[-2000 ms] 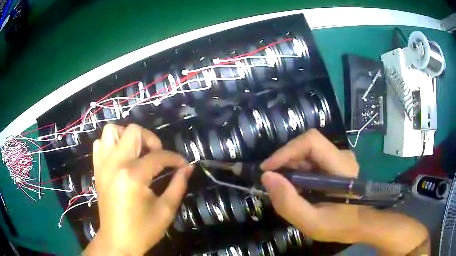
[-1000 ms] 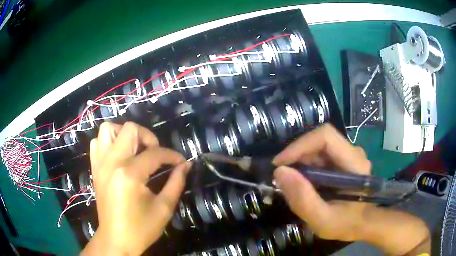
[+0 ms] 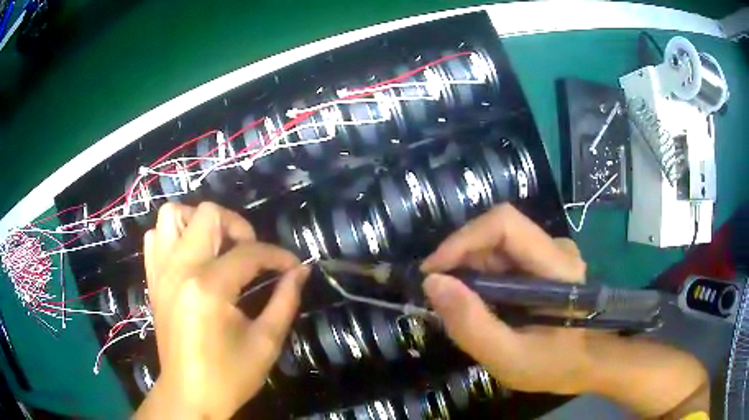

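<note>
My left hand [image 3: 218,303], bare, pinches a thin white lead wire [image 3: 261,287] between thumb and forefinger; its end is at a round black and silver part [image 3: 305,233] in the second row. My right hand [image 3: 509,303] grips the black soldering iron [image 3: 534,297], its tip pointing left, at or very near the wire end. A thin bent silver feed tube [image 3: 361,300] runs beside the tip. Contact at the terminal is too small to tell. The black tray [image 3: 526,107] holds rows of round parts; red and white leads [image 3: 361,92] drape over the top row.
A tangled red-white wire bundle [image 3: 29,262] lies left of the tray. At right are a flat black holder [image 3: 579,148] with metal bits, a white-grey box [image 3: 669,164] and a solder spool [image 3: 696,74]. A black cylinder [image 3: 709,297] sits behind the iron.
My right hand and the iron moved slightly right, then back left. My left hand still pinches the wire and has shifted slightly left. The tray appears slightly further left and up in view.
</note>
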